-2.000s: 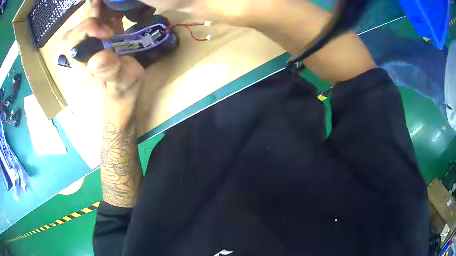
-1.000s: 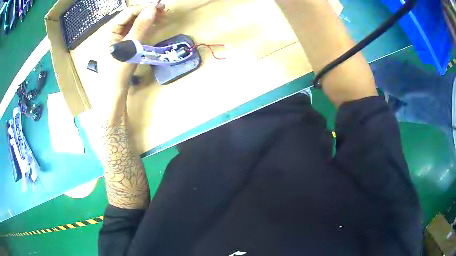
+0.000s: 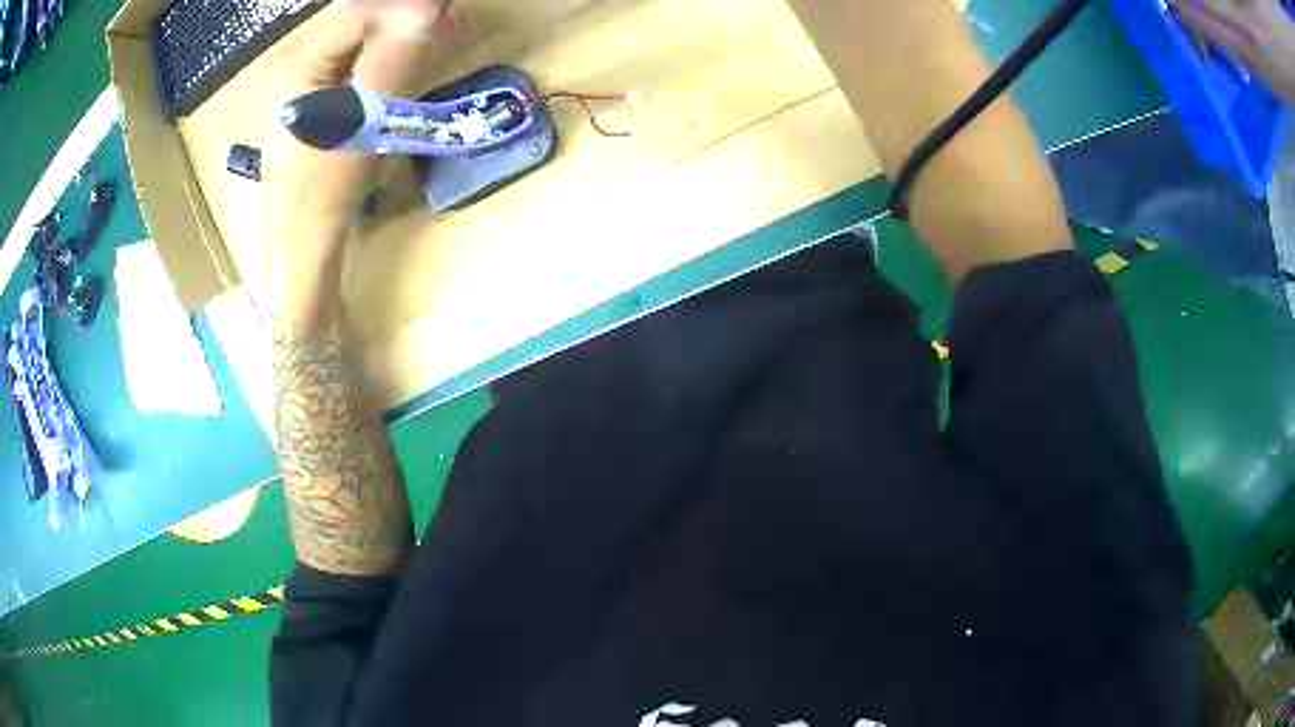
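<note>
The lavender housing shell lies open side up on the dark holding fixture, internal parts showing. Its black tapered end cap points left, over my left wrist. Red and black lead wires run right from its wide end to a small white connector. My left hand is at the top edge behind the shell, blurred and partly cut off; what its fingers hold cannot be told. My right forearm reaches past the top edge; my right hand is out of view.
A screw tray stands in the cardboard box at upper left. A small black piece lies left of my wrist. Outside are a white paper, lavender parts and black parts. A black cord crosses my right forearm. Another person's hand is by the blue bin.
The shell, held in my left hand two seconds ago, now rests on the fixture without my fingers around it. My left hand has moved up behind it. Another person's hand has appeared at upper right.
</note>
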